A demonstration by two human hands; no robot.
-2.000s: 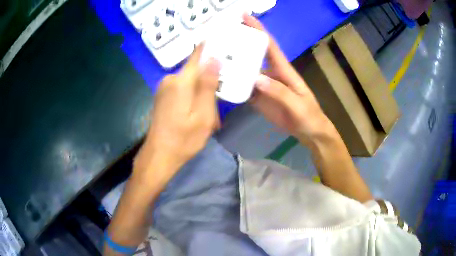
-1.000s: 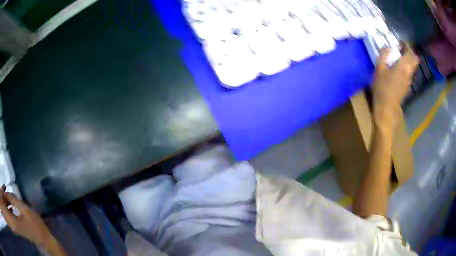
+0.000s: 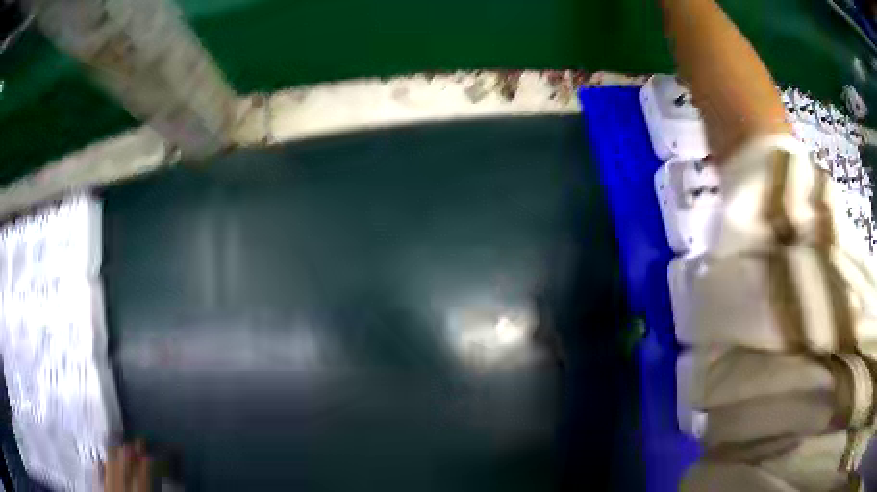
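White back covers with metal pins (image 3: 690,207) lie in rows on the blue mat (image 3: 620,207) at the right, partly hidden by my right sleeve. White pieces (image 3: 53,327) stand in blurred rows at the left edge of the worktop. Of my left hand (image 3: 128,468), only blurred fingers show at the bottom left, beside the lower end of the left rows. Whether they hold anything cannot be seen. My right forearm reaches up past the pronged pieces, and my right hand is cut off by the top edge.
The dark green worktop (image 3: 337,288) lies between the two groups of white pieces. A worn pale rail (image 3: 365,108) runs along its far side, with a green surface (image 3: 433,43) beyond. A blurred greyish post (image 3: 144,67) crosses the rail at the upper left.
The view has swung up and left over the worktop. My right arm now reaches over the mat and its hand has left the picture. My left hand stays near the left rows, now mostly cut off.
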